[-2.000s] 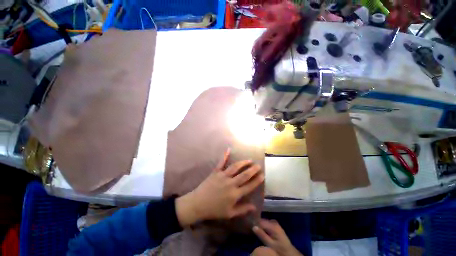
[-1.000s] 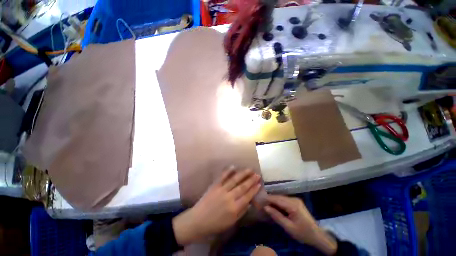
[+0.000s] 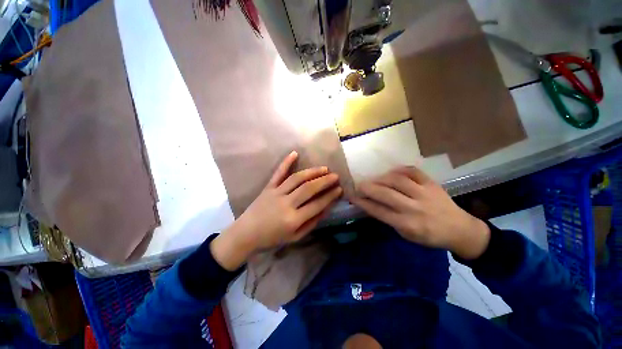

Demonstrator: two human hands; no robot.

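Note:
A brown fabric panel (image 3: 225,102) lies on the machine table left of the needle, and its lower end hangs over the front edge. My left hand (image 3: 290,204) lies flat on the panel near the table edge, fingers a little apart. My right hand (image 3: 409,204) has its fingertips at the panel's right edge, pinching it, slightly blurred. The sewing machine head (image 3: 327,34) stands above, with the presser foot (image 3: 370,82) over the yellowish needle plate (image 3: 375,109). The bright lamp glare hides part of the cloth.
A stack of taupe panels (image 3: 89,136) lies on the left. Small darker brown pieces (image 3: 464,95) lie right of the needle. Scissors (image 3: 569,82) with red and green handles lie beyond them. Blue crates (image 3: 123,307) stand below the table at left and right.
The view has moved closer and lower over the table edge. The panel first shifted up the table. My right hand has come up from below the edge to the panel's right edge beside my left hand.

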